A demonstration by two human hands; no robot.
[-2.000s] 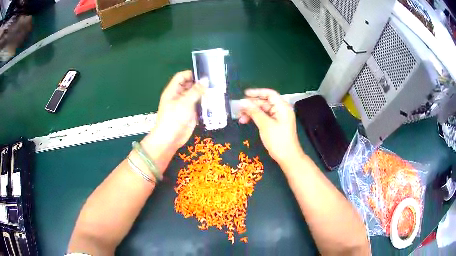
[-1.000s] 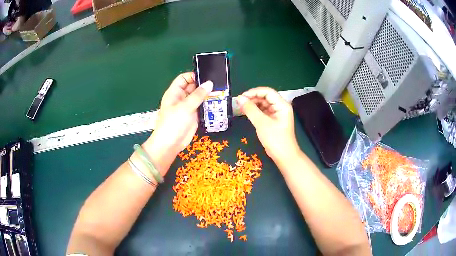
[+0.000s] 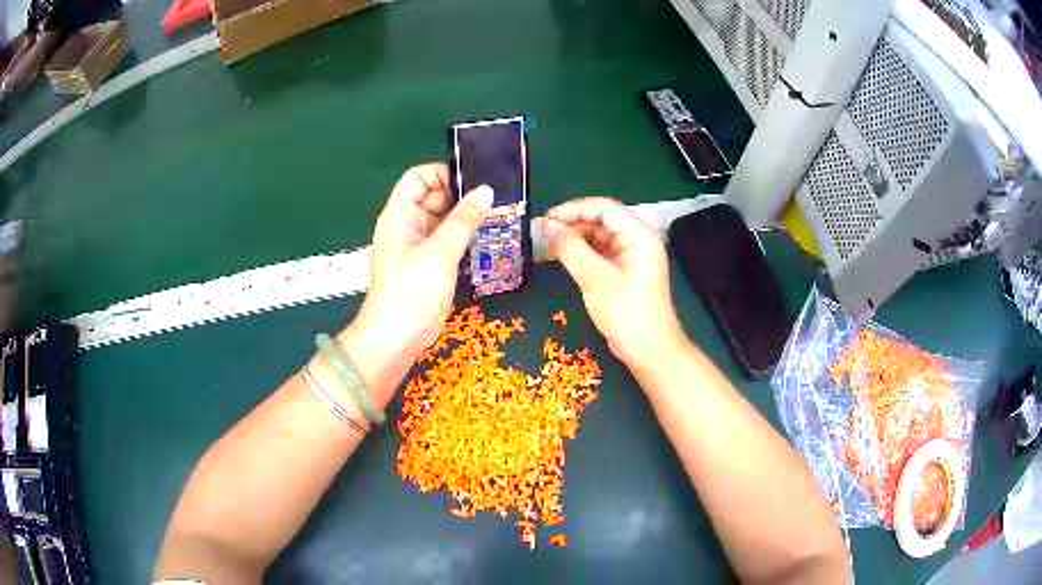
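My left hand [image 3: 421, 246] holds a handset [image 3: 491, 211] upright, thumb on its face below the dark screen. The keypad end shows a silvery and blue board and points down toward me. My right hand [image 3: 611, 269] is just right of the handset, thumb and forefinger pinched together near its side edge; whether a tiny part is between the fingertips cannot be told. A loose pile of small orange parts [image 3: 491, 429] lies on the green bench below both hands.
Another handset [image 3: 689, 135] lies on the belt by the post [image 3: 817, 103]. A black smartphone [image 3: 731, 289], a plastic bag of orange parts [image 3: 880, 411] and a tape roll [image 3: 929, 498] are right. A black tray [image 3: 40, 457] is left. A pale rail [image 3: 229, 299] crosses behind. Cardboard box [image 3: 286, 23] beyond.
The handset at the left of the belt has gone from its earlier place; a handset now lies by the post at right. The held handset was blurred and is now steady; my hands have barely moved.
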